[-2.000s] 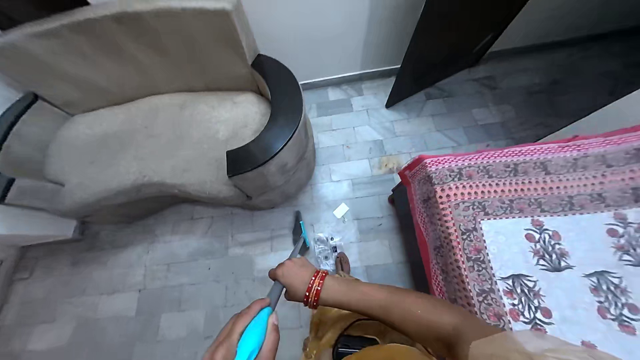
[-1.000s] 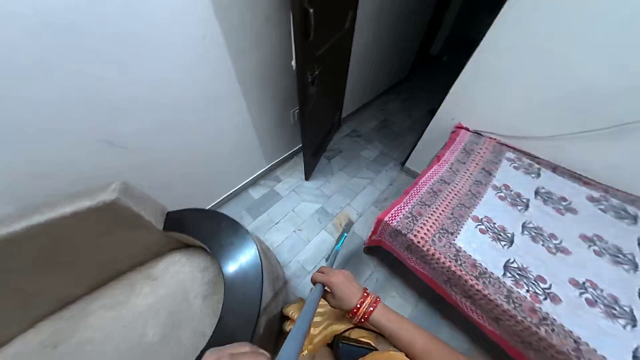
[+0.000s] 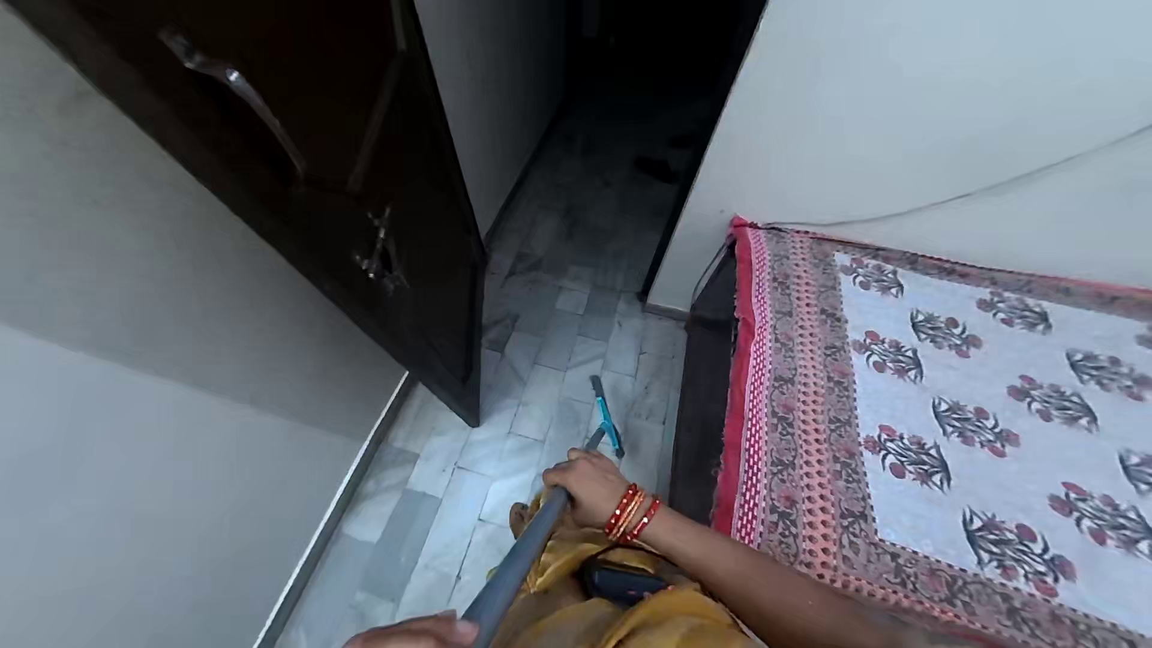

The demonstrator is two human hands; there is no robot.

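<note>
My right hand [image 3: 587, 486], with red and gold bangles at the wrist, is closed around the grey pole [image 3: 526, 558] of a floor squeegee. At the bottom edge my left hand [image 3: 416, 632] is partly cut off, its thumb against the upper part of the pole. The squeegee's narrow head [image 3: 606, 416], turquoise with dark ends, lies at the tiled floor [image 3: 540, 396] ahead of my feet, between the door and the bed. A dark object [image 3: 621, 580] rests against the yellow clothing at my waist.
A dark wooden door [image 3: 360, 207] with metal handles stands ajar at left. Beyond it a dim passage holds dark footwear [image 3: 657, 169]. At right is a bed with a floral bedsheet [image 3: 972, 414]. A cable [image 3: 990, 187] runs along the white wall [image 3: 900, 108].
The view has moved away from the sofa toward the doorway. The squeegee head, earlier near small litter on the floor by the sofa, is now between the door and the bed.
</note>
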